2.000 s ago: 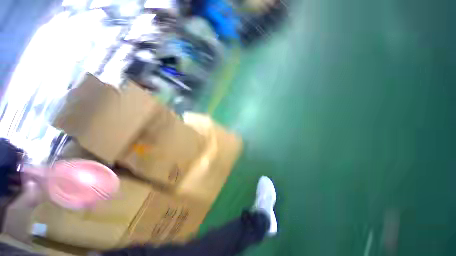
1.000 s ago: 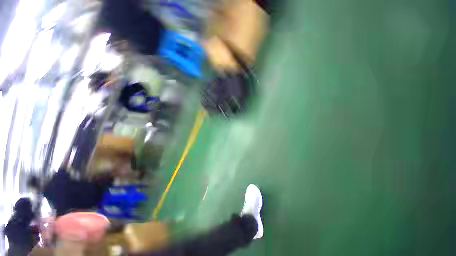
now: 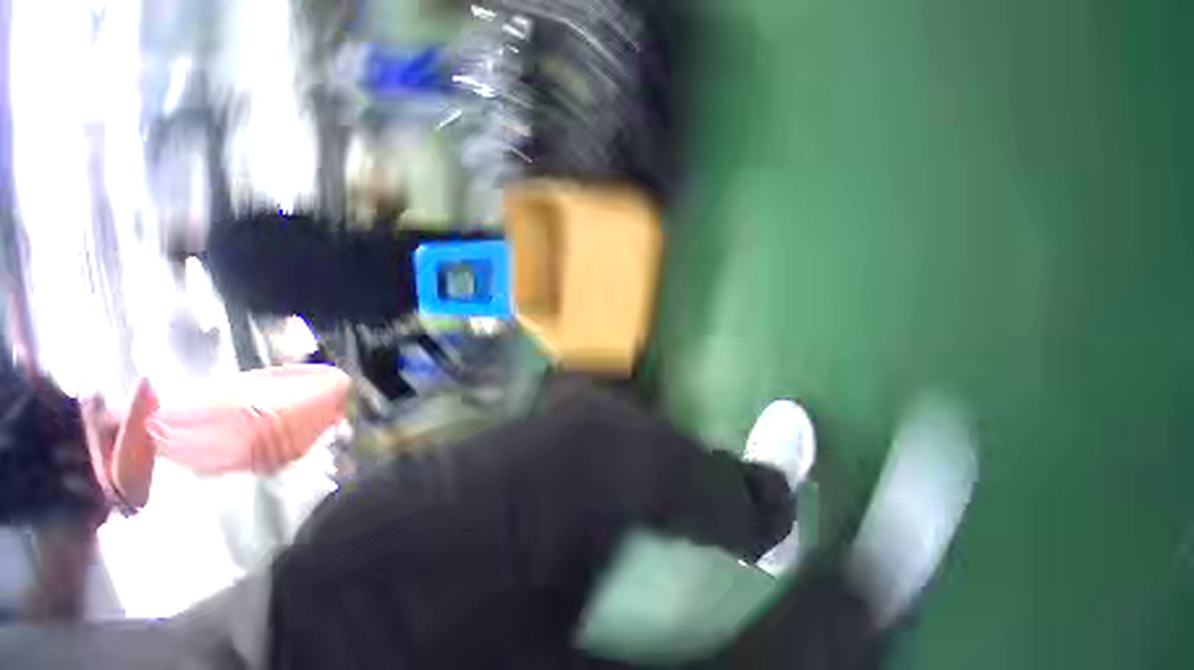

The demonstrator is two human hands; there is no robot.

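Observation:
The view is tilted sideways and heavily blurred. A pink, rounded object (image 3: 255, 422), possibly a basin, is at the left. A skin-toned, hand-like shape (image 3: 131, 452) is against its left end beside a dark patterned area. I cannot tell whether this is my left or right hand, or whether it grips the pink object. No other hand can be made out. A bright white surface (image 3: 203, 537) shows below the pink object.
Dark-trousered legs and white shoes (image 3: 782, 442) extend over the green floor (image 3: 1048, 262). An open tan carton (image 3: 615, 275) adjoins a blue stool-like object (image 3: 461, 279). A dark-clothed person (image 3: 308, 268) is beside it. A black, shiny, bag-like mass (image 3: 596, 98) is above the carton.
The view has shifted along the line. The blue object and tan carton have moved lower in the picture. A second shoe and more of the legs now show. The pink object sits higher than one second ago.

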